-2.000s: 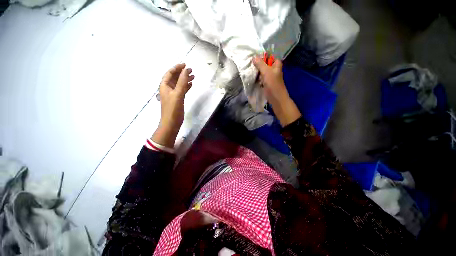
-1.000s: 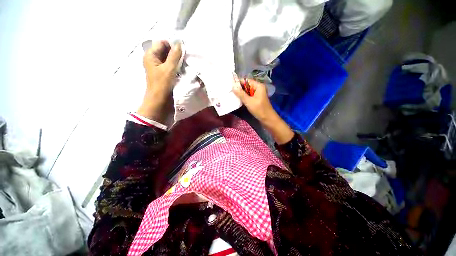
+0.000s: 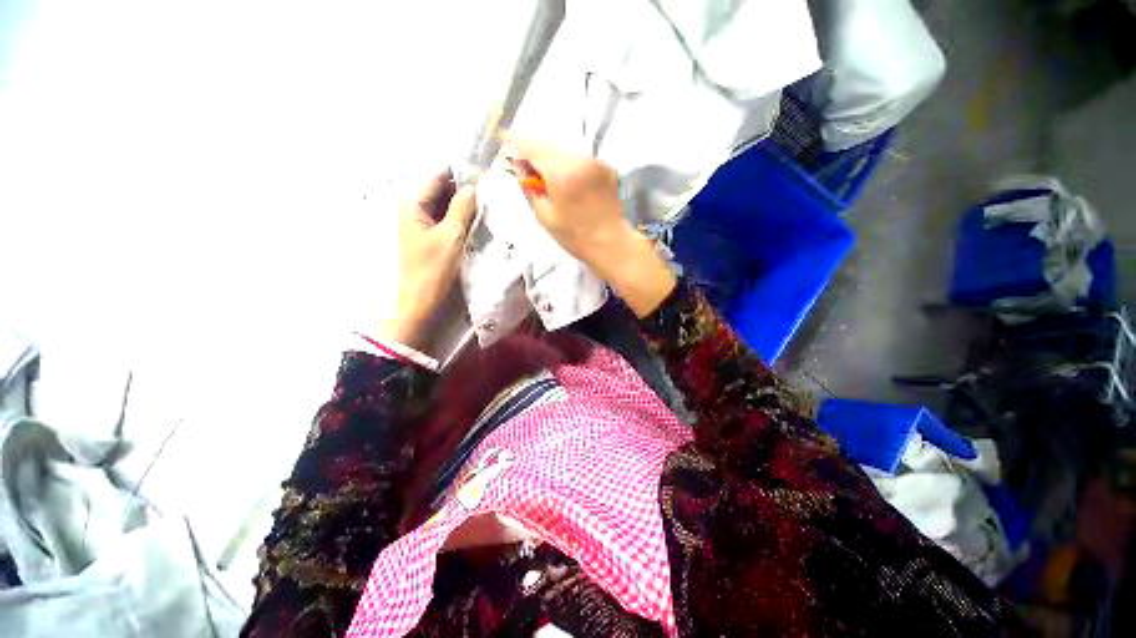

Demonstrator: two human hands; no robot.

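Note:
A pale off-white garment (image 3: 673,94) lies over the table's right edge, and its lower ends with small round snaps or buttons (image 3: 487,327) hang toward my lap. My left hand (image 3: 434,249) pinches the garment's left edge between thumb and fingers. My right hand (image 3: 567,193) is closed around the orange-handled thread snips (image 3: 532,183), close to the right of my left hand, over the garment. Most of the tool is hidden in my fist. Glare washes out the cloth around my fingertips.
The white table (image 3: 187,187) spreads at left, washed out by glare. Crumpled pale garments (image 3: 87,523) lie at its lower left. A blue crate (image 3: 779,243) stands right of the garment, beside a rounded white shape (image 3: 878,69). More crates with pale cloth (image 3: 928,480) stand on the floor.
My left hand has come down onto the garment and holds its edge. The garment has been drawn toward me. My right hand, with the snips, has moved left over the garment, near my left hand.

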